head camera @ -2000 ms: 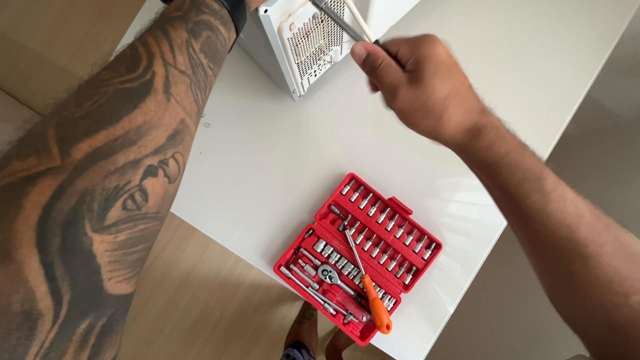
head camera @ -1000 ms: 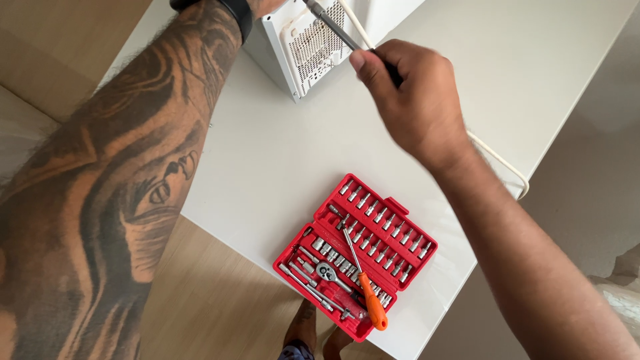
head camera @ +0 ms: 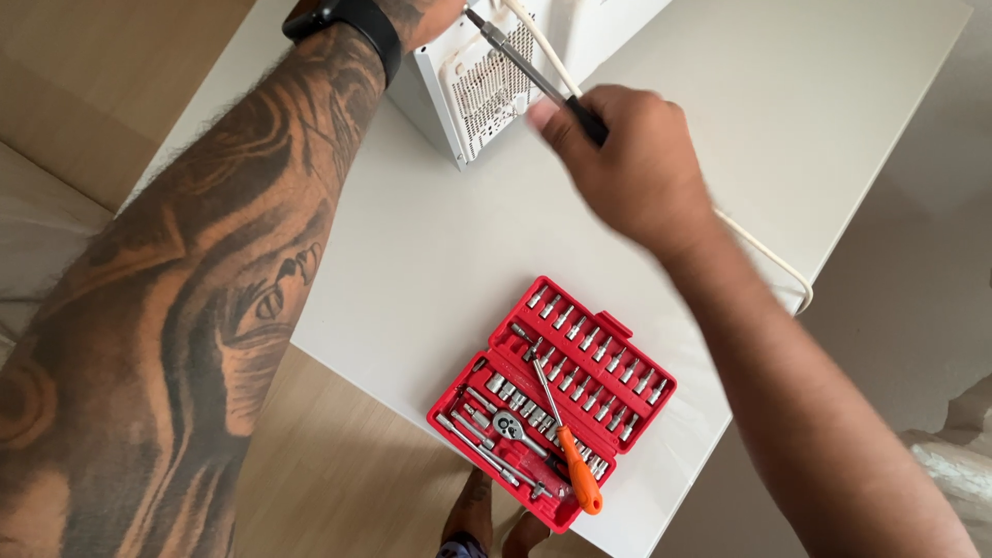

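My right hand is closed around the black handle of a screwdriver with a metal shaft. The tip points up and left, near the back of a white metal-cased appliance with a perforated vent panel. At the top edge, my left hand is at the appliance's upper left corner; its fingers are mostly out of view, so its hold cannot be told. A pale power cord runs from the appliance behind my right hand.
An open red socket set case lies near the front edge of the white table. It holds sockets, bits and a ratchet. An orange-handled driver lies across it. The cord loops over the table's right edge.
My right hand keeps its grip on the screwdriver and has shifted slightly. The cord at the table's right edge, unseen two seconds ago, shows one second ago and now.
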